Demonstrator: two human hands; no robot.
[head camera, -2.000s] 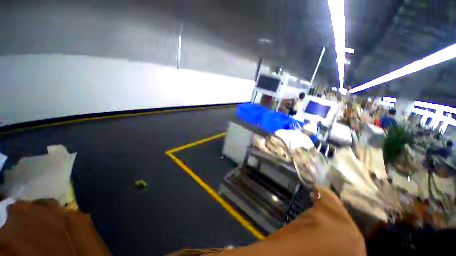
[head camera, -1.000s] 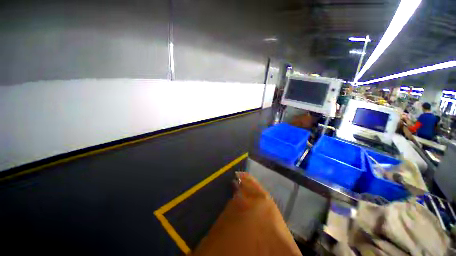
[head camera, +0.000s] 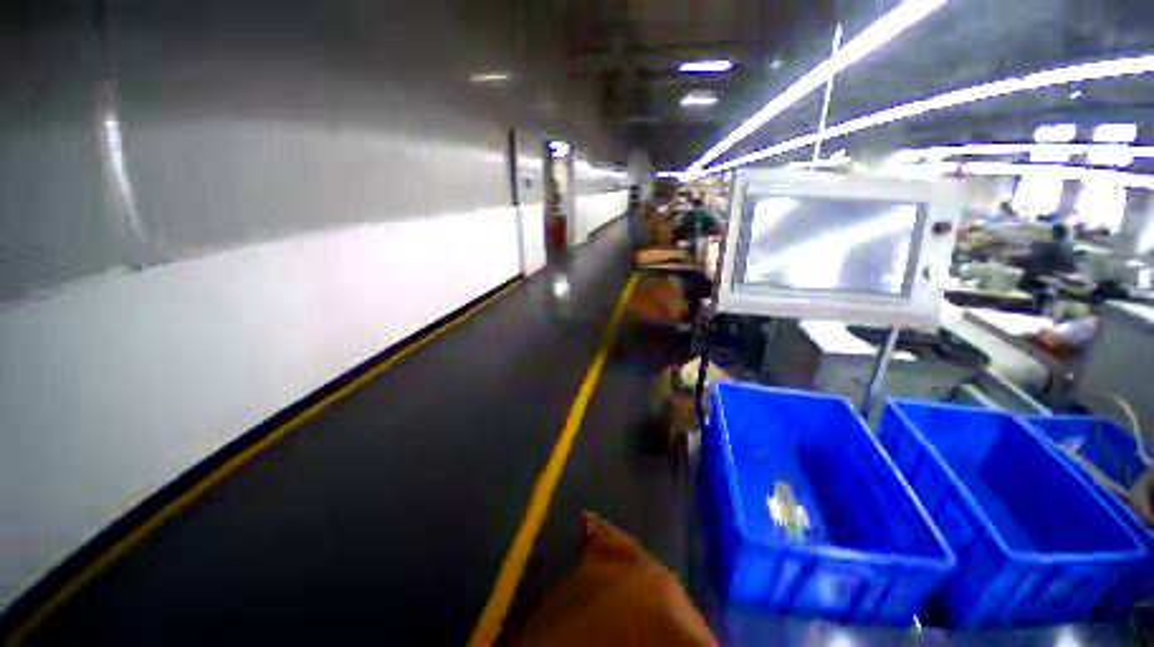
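Observation:
A brown, leather-like piece rises into the bottom centre of the view, with a pointed top corner; its lower part is cut off by the bottom edge. It looks like part of a bag panel. Neither my left hand nor my right hand shows, so what holds the piece is hidden.
Blue bins stand at the lower right; the nearest holds a small pale item. A white-framed screen is above them. A dark aisle with yellow lines runs ahead beside a white wall. Brown pieces, machines and people are further back.
The view has moved forward along the aisle. The bins and screen are nearer and larger. The brown piece shows lower and smaller, and the pale cloth pile is out of view.

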